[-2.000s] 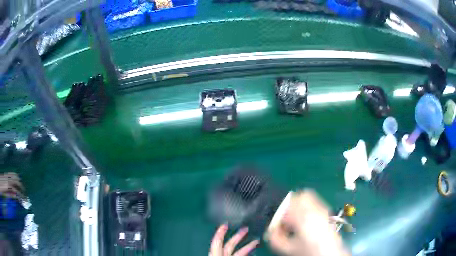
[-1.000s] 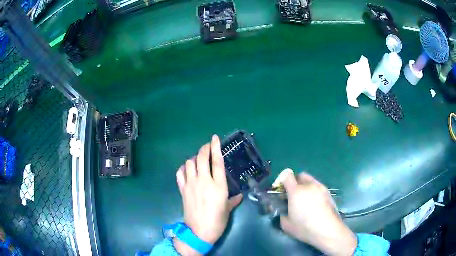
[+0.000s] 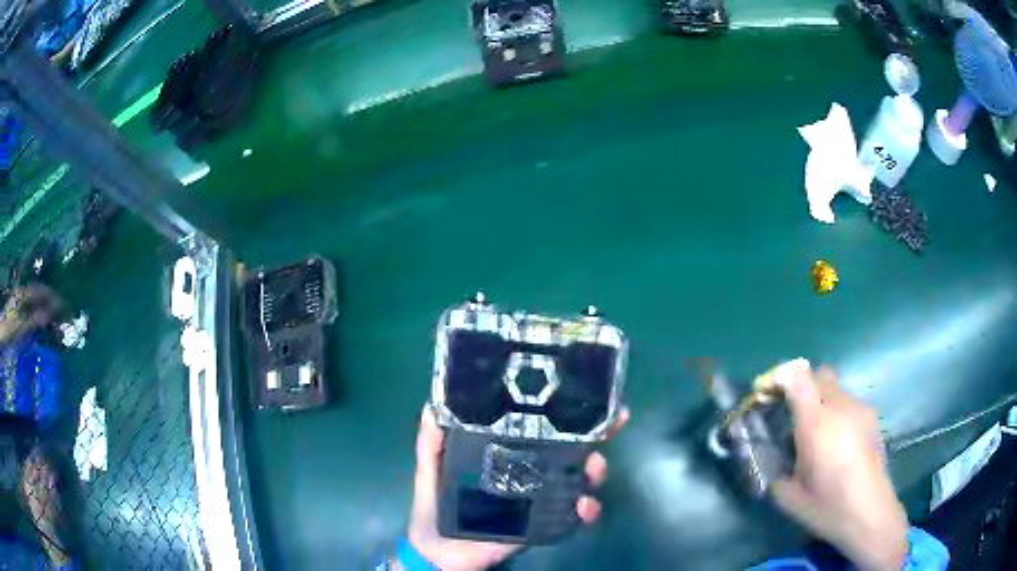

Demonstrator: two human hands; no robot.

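My left hand [image 3: 427,491] holds an opened camera housing from below and behind, fingertips at its right edge. Its camouflage front shell [image 3: 530,377] faces up with a black panel and hexagonal lens ring. The plain dark half [image 3: 507,496], with a small screen-like rectangle, hangs below it. My right hand [image 3: 831,457], to the right and apart from the housing, is closed around the air blow gun [image 3: 758,446], which is blurred and points up and left. Something pale yellow-white shows at the right fingertips.
Another opened housing [image 3: 292,335] lies at left beside the metal-framed mesh partition [image 3: 201,390]. More housings [image 3: 520,42] stand at the back. At right are a white bottle [image 3: 892,139], wipe [image 3: 831,162], dark small parts [image 3: 899,216], amber lump [image 3: 824,277] and fan [image 3: 986,61]. A person's arm shows at far left.
The housing has been lifted and turned, so its camouflage face now shows instead of its black inside. My right hand and the blow gun have moved right, away from it.
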